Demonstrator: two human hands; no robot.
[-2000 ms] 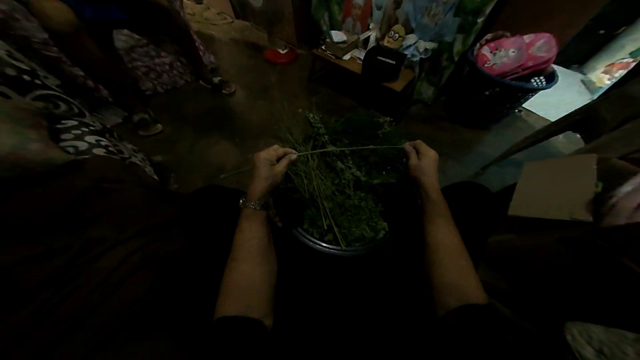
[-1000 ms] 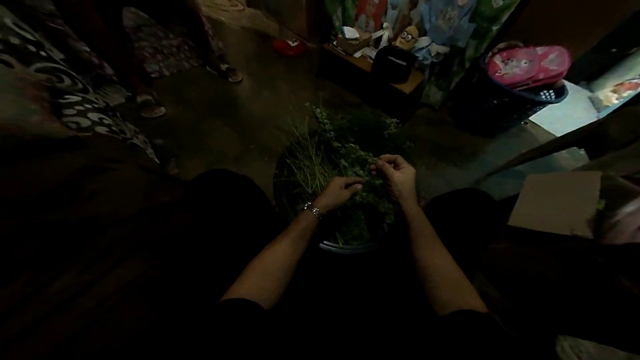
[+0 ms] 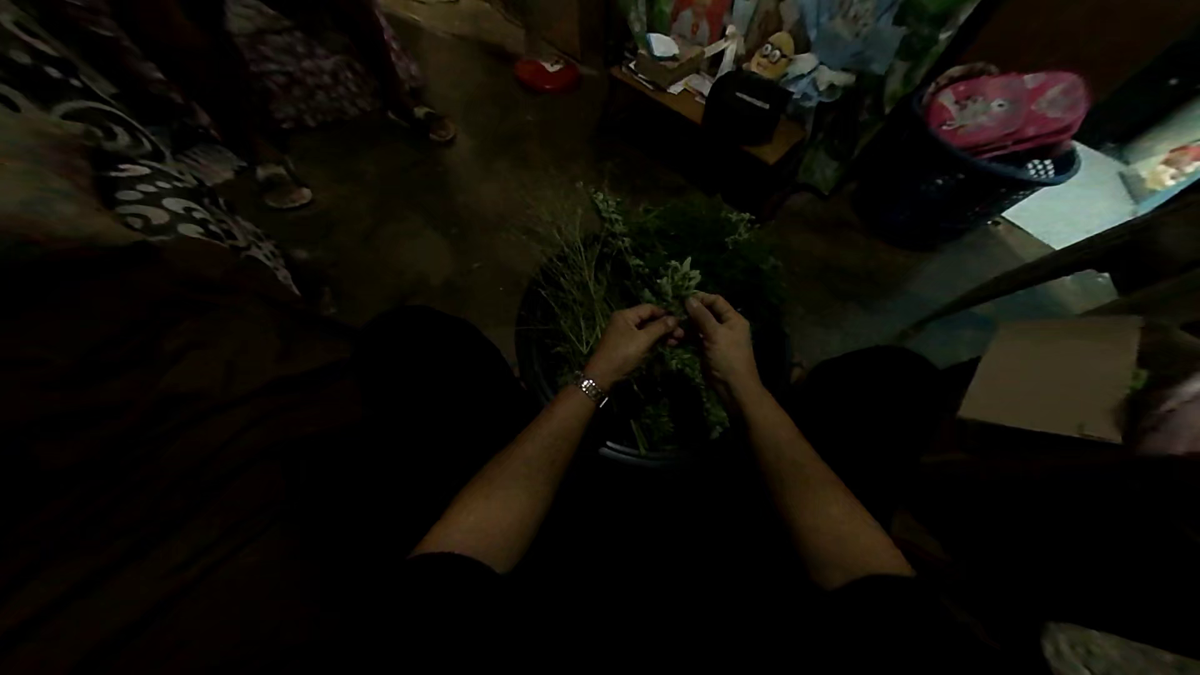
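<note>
A round dark basin (image 3: 647,457) sits between my knees, filled with leafy green stems and thin bare stalks (image 3: 583,291). Above it my left hand (image 3: 637,339), with a metal watch at the wrist, pinches the lower part of a leafy sprig (image 3: 679,279). Close beside it, my right hand (image 3: 720,330) has thumb and fingertips on the same sprig, whose pale leaves stick up between the hands. The dim light hides where the sprig's stem ends.
Beyond the basin stands a low wooden table (image 3: 689,105) with a black bag (image 3: 747,108). A dark plastic basket (image 3: 937,187) holds a pink bag (image 3: 1008,111). A cardboard piece (image 3: 1055,375) lies right. A red object (image 3: 547,75) is on the floor; another person's sandaled feet (image 3: 284,187) are at upper left.
Two seconds ago my hands were wide apart with a long thin stalk stretched between them. They have since come together over the basin, now at a leafy sprig.
</note>
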